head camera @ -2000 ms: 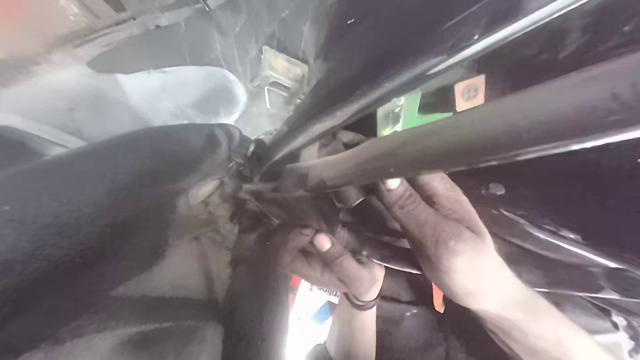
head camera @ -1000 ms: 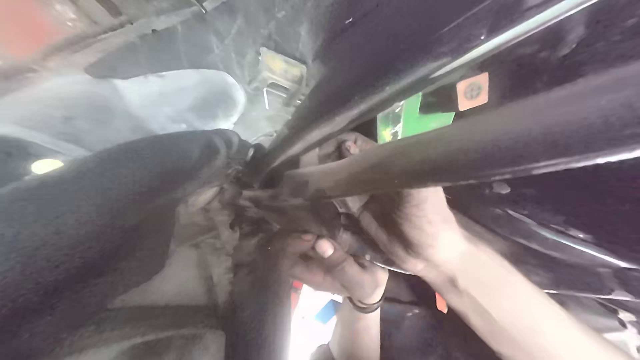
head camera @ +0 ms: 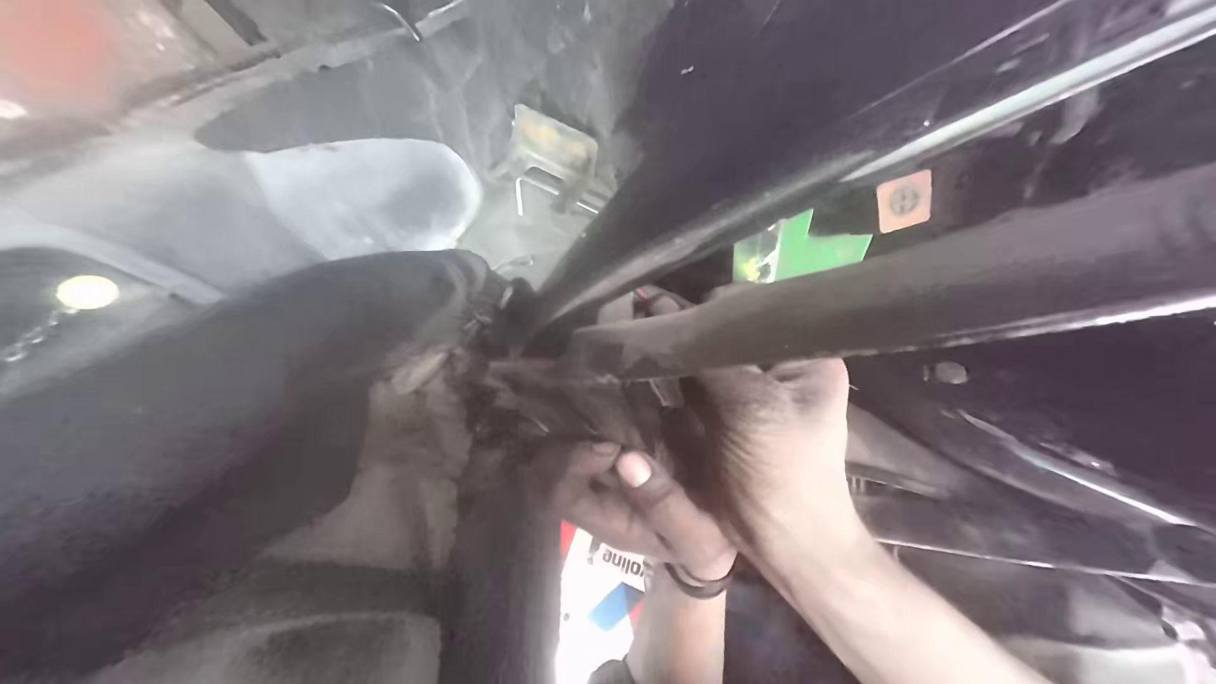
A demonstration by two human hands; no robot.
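My left hand (head camera: 655, 518), with a dark band at its wrist, is under a dark, dirty part (head camera: 570, 399), its thumb and fingers curled at the lower edge; its grip is unclear. My right hand (head camera: 774, 408) reaches up behind a long dark bar (head camera: 807, 318), close to the right side of that part. The bar hides most of its fingers, though some fingertips (head camera: 665, 302) seem to show above the bar. What they hold cannot be seen. The bar runs from the middle to the right edge and narrows toward the joint at its left end.
A large dark rounded body (head camera: 190, 380) fills the left. Dark glossy panels (head camera: 1045, 418) lie at the right. Behind are a green sheet (head camera: 826, 249), an orange sticker (head camera: 904, 201) and a yellowish metal bracket (head camera: 553, 142). A white, red and blue printed item (head camera: 594, 608) is below my left hand.
My right hand has moved up and in behind the bar; its thumb and fingers showed below the bar earlier. My left hand has stayed nearly in place.
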